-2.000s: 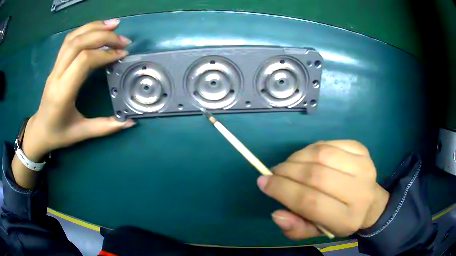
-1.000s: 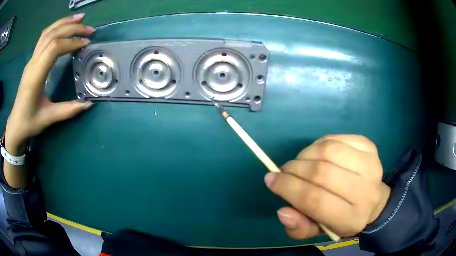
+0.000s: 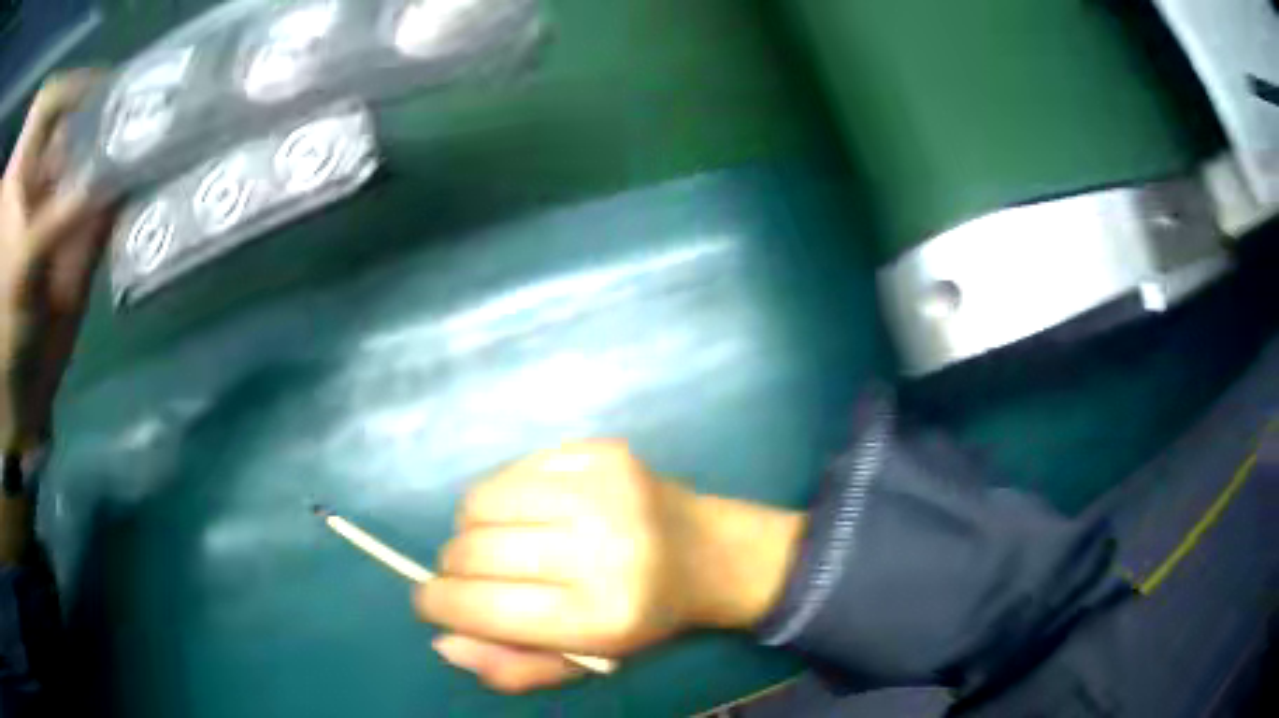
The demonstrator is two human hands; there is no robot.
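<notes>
My left hand point(image 3: 49, 232) is at the far left, blurred, and holds a three-ring metal plate point(image 3: 337, 77) by its left end. The held plate is tilted and lies across the top left of the picture. A second three-ring plate point(image 3: 260, 204) shows just below it on the green belt; whether they touch is unclear. My right hand point(image 3: 561, 561) holds a fine brush point(image 3: 376, 547) over the glossy mat, its dark tip pointing up and left.
The glossy blue-green mat point(image 3: 533, 365) lies in front of me. A raised green side conveyor point(image 3: 982, 126) with a silver end bracket point(image 3: 1038, 281) stands at the right. A white machine part point(image 3: 1234, 70) shows at the top right. The main green belt point(image 3: 645, 98) runs beyond the mat.
The view has swung to the right. My left hand has carried the plate from the mat to the belt side. The brush tip has left the plate. The second plate and side conveyor now show more fully.
</notes>
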